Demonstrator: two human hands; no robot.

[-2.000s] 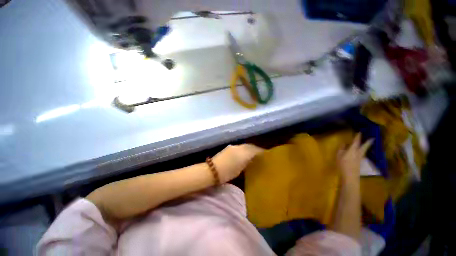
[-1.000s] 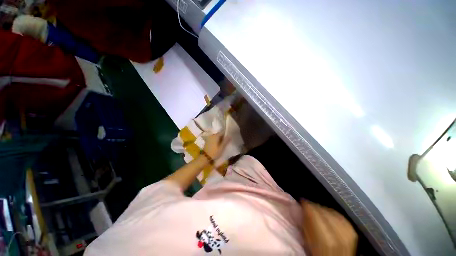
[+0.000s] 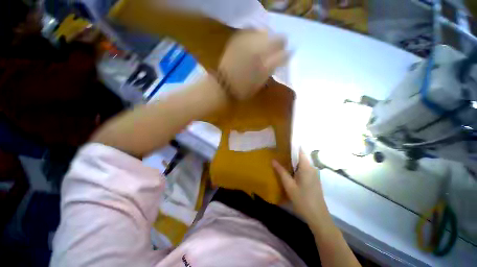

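A mustard garment panel hangs in front of me over the table's front edge, with a small pale rectangular piece across it. My left hand, blurred, is raised over the table and closed around the upper cloth; mustard and white cloth spreads to its upper left. My right hand holds the panel's lower right edge, thumb on top and the other fingers partly hidden. Scissors with yellow and green loops lie on the machine bed at the right.
The sewing machine head stands at the right, its lamp lighting the white table. Pale-and-mustard pieces lie below the table edge at the left. A blue-and-white item is behind my left forearm.
The view has swung back from the left side to the machine. My left hand has risen from the pale pieces below the table; the mustard panel is now up between both hands.
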